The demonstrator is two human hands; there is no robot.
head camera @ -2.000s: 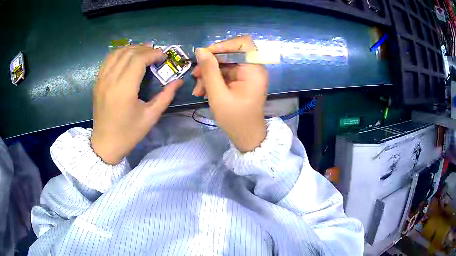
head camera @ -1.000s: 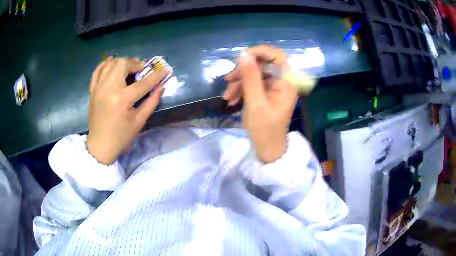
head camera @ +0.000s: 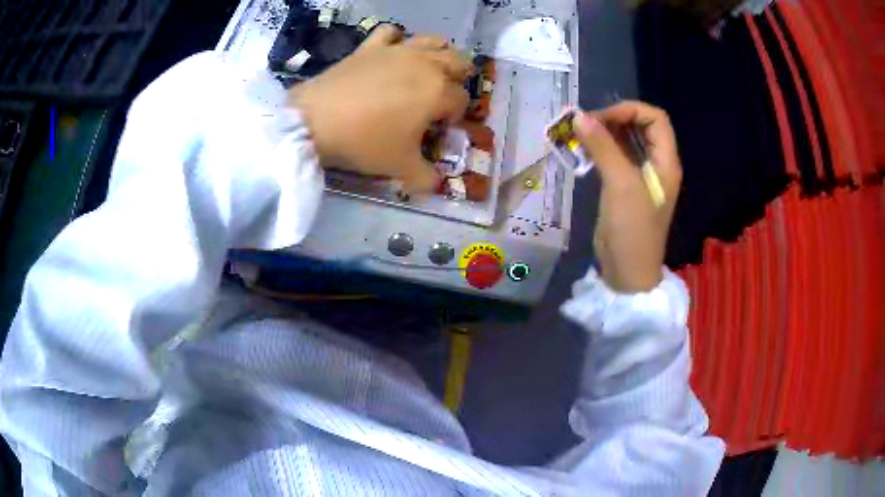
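My left hand (head camera: 388,121) is over the brown-orange and black fixture (head camera: 477,136) on the machine plate. Its thumb and fingers are on either side of a pale piece (head camera: 452,152) in the fixture; whether they grip it is unclear. My right hand (head camera: 631,184), right of the machine, holds a small pale watch housing (head camera: 567,142) between thumb and finger. The housing is tilted and shows yellow parts inside. Tweezers with a cream grip (head camera: 653,184) are tucked in the same hand and point downward.
The white-grey machine (head camera: 340,228) has two metal buttons and a red emergency stop (head camera: 482,270) at its front. A white piece (head camera: 534,44) lies at the back of its top. Red hanging material (head camera: 786,330) is at the right. A black foam tray (head camera: 73,49) is at the far left.
The view has swung right from the green bench to the machine. The left hand has moved onto the fixture. The housing from the left hand now appears in the right, with the tweezers.
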